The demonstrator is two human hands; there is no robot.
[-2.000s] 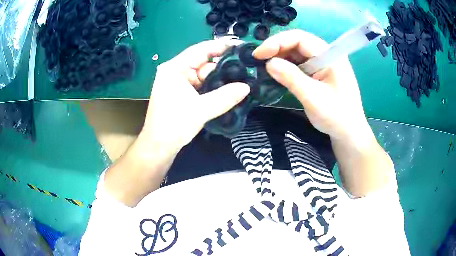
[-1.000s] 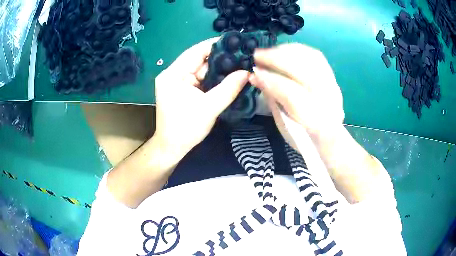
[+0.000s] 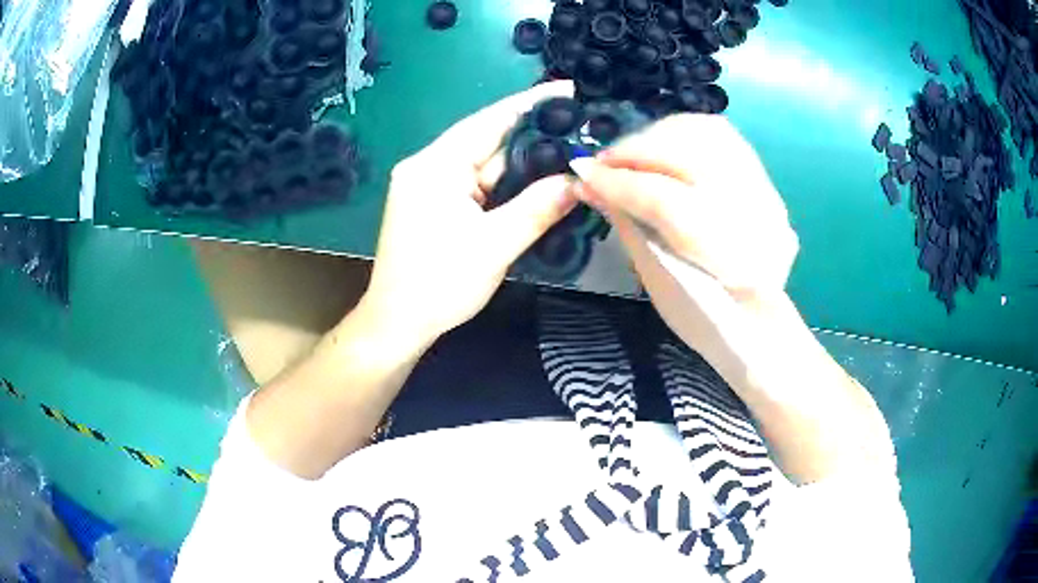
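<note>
My left hand (image 3: 455, 228) holds a black moulded rubber sheet (image 3: 537, 154) with round cups, its thumb on the near side. My right hand (image 3: 706, 205) touches the sheet at its right part with pinched fingertips. A slim whitish tool (image 3: 689, 285) lies along my right palm and points down toward the wrist. What the right fingertips pinch is hidden. Loose round black caps (image 3: 637, 51) lie in a heap just beyond my hands.
A stack of black cup sheets (image 3: 245, 114) lies at the left, with a pale strip (image 3: 103, 125) and a clear plastic bag (image 3: 46, 80) beyond it. A heap of flat black pieces (image 3: 956, 194) lies at the right. The mat's near edge runs below my hands.
The tool has swung from pointing up and right to lying down along my right palm. The view has shifted, so more of the cap heap shows. My left hand still holds the sheet.
</note>
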